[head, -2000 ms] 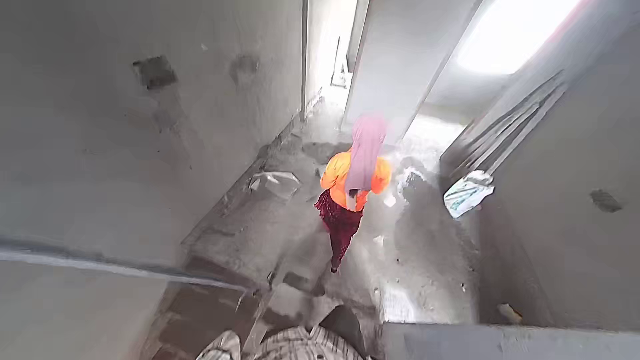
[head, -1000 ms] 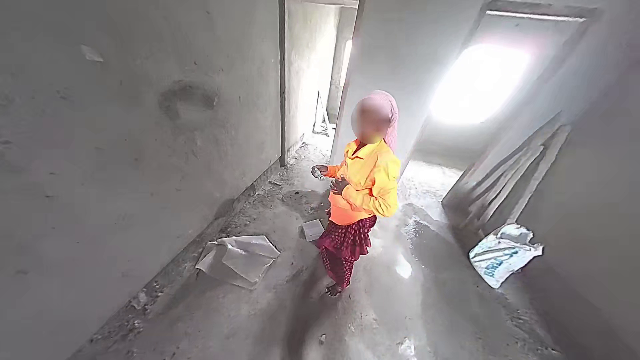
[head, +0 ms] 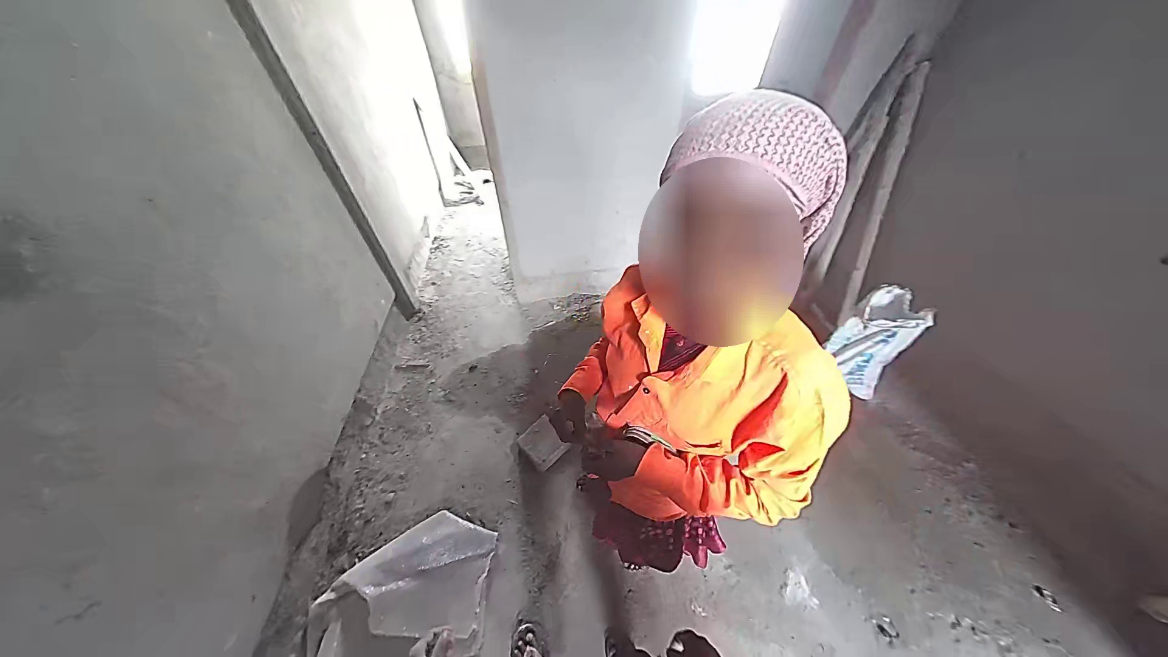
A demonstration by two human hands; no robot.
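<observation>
Neither of my hands shows in the head view. In front of me, facing me, stands a person in an orange shirt (head: 748, 420), a pink knitted head covering (head: 762, 128) and a dark red patterned lower garment (head: 662, 538). That person's two hands (head: 611, 456) are close together at waist height; whether they hold something small cannot be told. A pale flat block or slab (head: 543, 444) shows just beside those hands, apparently on the floor.
A crumpled whitish sheet or sack (head: 424, 575) lies on the dusty concrete floor at lower left. A white printed sack (head: 881, 342) and long leaning boards (head: 881, 182) are by the right wall. A doorway (head: 456, 228) opens beyond, left of a plastered wall (head: 584, 137).
The person had their back to me two seconds ago, then turned round, and now stands much nearer in the view. The view itself has shifted.
</observation>
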